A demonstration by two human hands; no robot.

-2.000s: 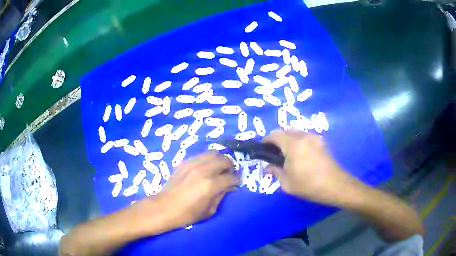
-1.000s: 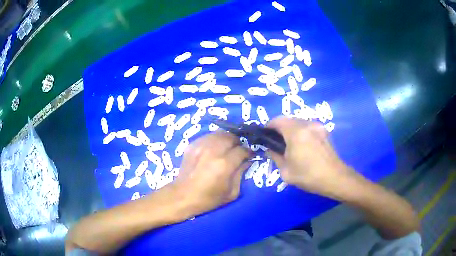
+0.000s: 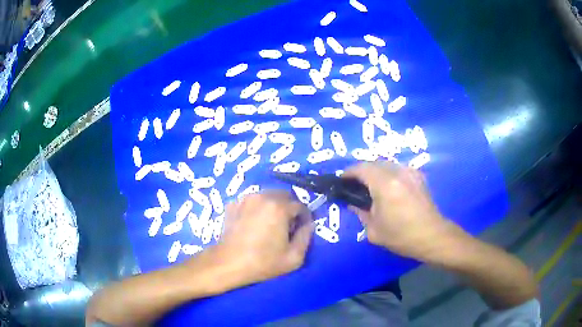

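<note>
Many small white plates (image 3: 302,122) lie scattered on a blue mat (image 3: 357,281). My right hand (image 3: 399,204) holds a slim dark tool (image 3: 325,183), its pointed end toward the left above the plates. My left hand (image 3: 265,230) is beside it on the left, fingers curled inward over the mat. A white piece (image 3: 316,202) shows near the left fingertips, under the tool. Whether my left fingers grip it is hard to tell.
A crinkled clear bag of white pieces (image 3: 41,223) lies left of the mat on the dark green bench (image 3: 89,185). Beyond a pale rail (image 3: 76,129), the green conveyor belt (image 3: 127,48) carries white housings (image 3: 50,117). Yellow floor lines show at lower right.
The housings on the belt have moved toward the lower left. My left hand has shifted slightly and its fingers have drawn away from the tool. Fewer plates show between my hands.
</note>
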